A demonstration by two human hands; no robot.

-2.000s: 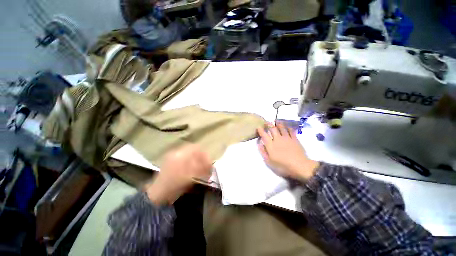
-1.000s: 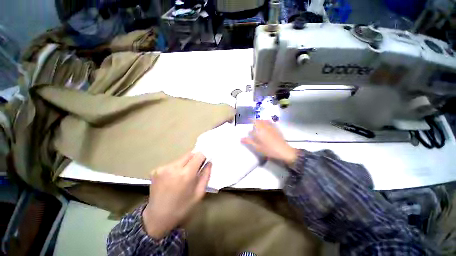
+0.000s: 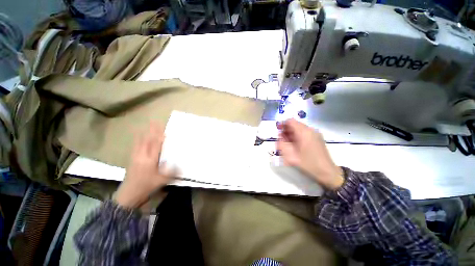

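A large tan cloth panel (image 3: 120,114) lies on the white table, its right end close to the needle (image 3: 283,104). A white cloth piece (image 3: 208,150) lies flat over the panel's lower right part. My left hand (image 3: 143,169), blurred, rests at the white piece's left edge, fingers extended over the cloth. My right hand (image 3: 307,150), also blurred, is just in front of the needle with its fingers drawn together near the right side of the white piece. Whether they pinch anything is unclear. A small dark spot shows at the white piece's right edge.
The white sewing machine head (image 3: 359,52) stands right, with black snips (image 3: 390,129) on its bed and black looped handles (image 3: 462,143) at the far right. Bundled tan cloth (image 3: 67,57) is piled left. More tan cloth (image 3: 250,223) hangs below the table's front edge.
The white piece now lies flatter and further left over the tan panel. My left hand has moved left, and my right hand's fingers have drawn together. The camera view has shifted.
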